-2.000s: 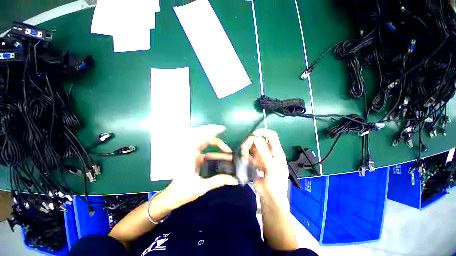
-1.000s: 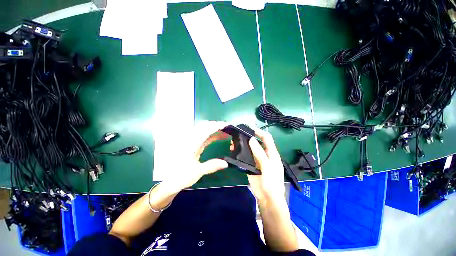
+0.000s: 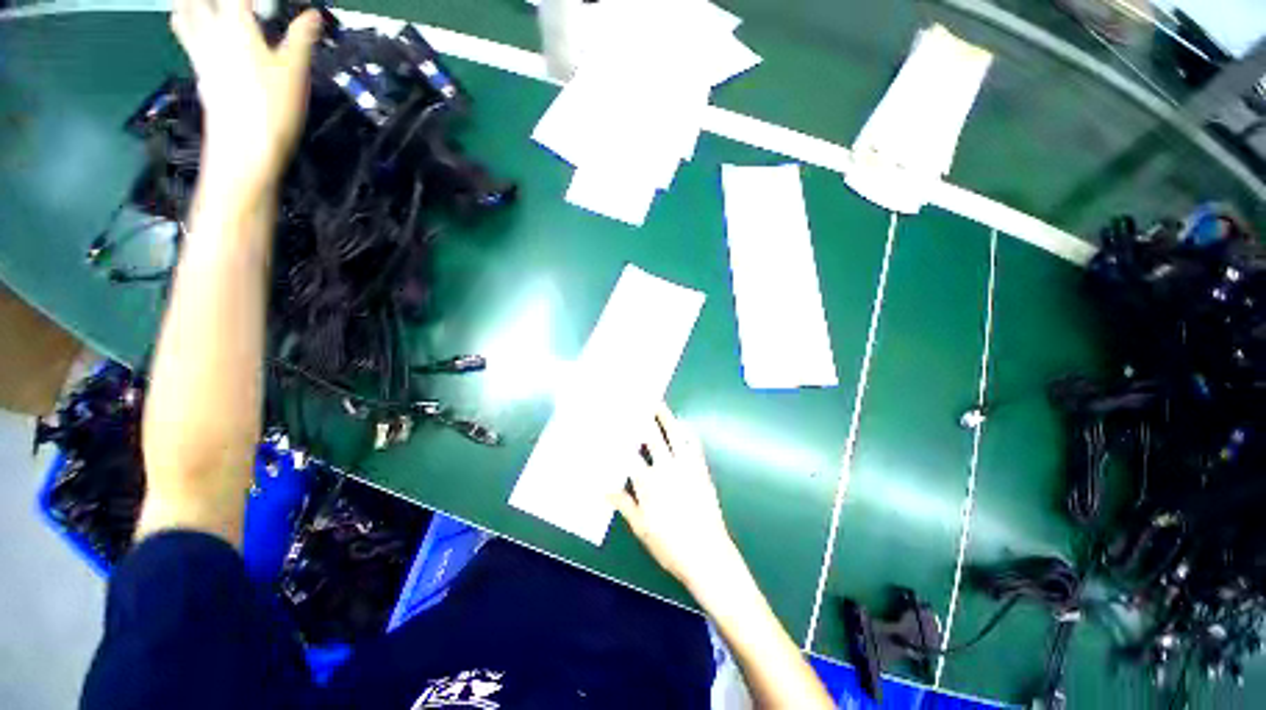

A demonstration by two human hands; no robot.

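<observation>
My left hand point(image 3: 250, 86) is over the far end of the left cable pile point(image 3: 340, 264). Its fingertips are partly cut off by the top edge, with a dark part between thumb and fingers; a grip is unclear. Black housings with blue ports point(image 3: 364, 89) lie just right of it. My right hand point(image 3: 672, 497) is low over the right edge of a long white label sheet point(image 3: 611, 402), fingers apart, with no held object visible. A second white sheet point(image 3: 780, 278) lies further right.
White sheets point(image 3: 632, 118) overlap at the far side, with a narrower white pile point(image 3: 927, 118) to their right. A black cable heap point(image 3: 1194, 458) is at right. Black pieces on a cable point(image 3: 889, 635) lie near the front edge. Blue bins point(image 3: 433, 562) stand below the bench.
The view has turned left. The black housing is no longer between my hands, and its coil is gone from the middle. My left hand has moved to the left pile; my right hand has opened.
</observation>
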